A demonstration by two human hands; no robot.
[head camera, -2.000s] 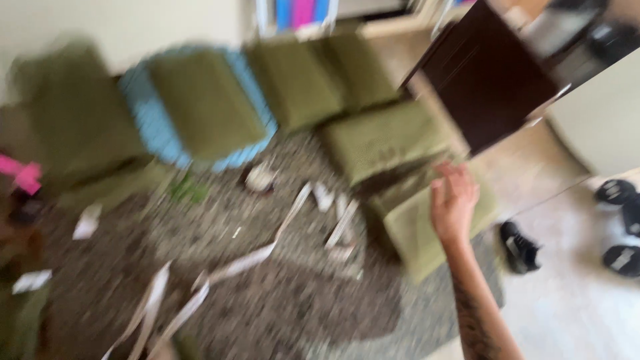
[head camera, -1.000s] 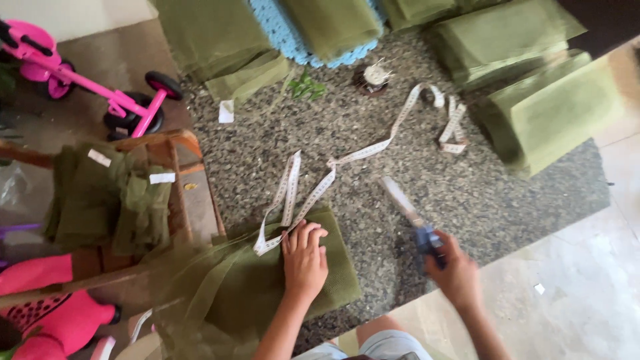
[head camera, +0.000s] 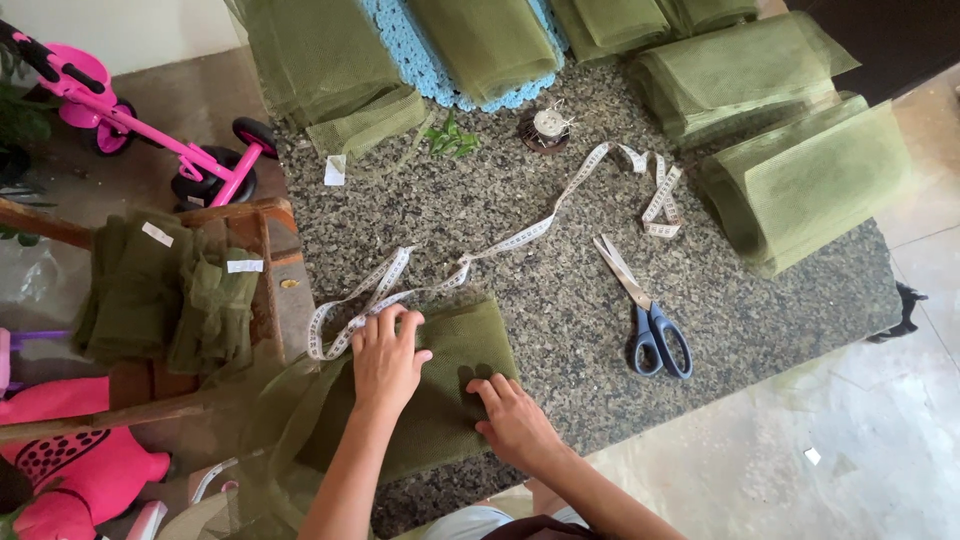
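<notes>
Folded olive-green mesh fabric (head camera: 442, 405) lies at the near edge of the speckled granite table. My left hand (head camera: 388, 356) rests on its upper part with fingers spread, close to a white measuring tape (head camera: 517, 238) that winds across the stone. At the fabric's right edge, my right hand (head camera: 514, 420) touches the mesh with bent fingers; whether it pinches the cloth cannot be told. Scissors with blue handles (head camera: 645, 315) lie on the granite to the right, their blades slightly apart.
More folded green mesh (head camera: 810, 187) lines the table's far and right sides, one piece on a blue crocheted mat (head camera: 420, 60). A pin holder (head camera: 550, 127) and green leaves (head camera: 452, 139) sit mid-table. Left stand a wooden chair (head camera: 274, 210) holding mesh bundles (head camera: 142, 300) and a pink tricycle (head camera: 150, 124).
The scissors, in my right hand one second ago, now lie on the granite. My right hand has moved left to the folded mesh. My left hand stays on the fabric.
</notes>
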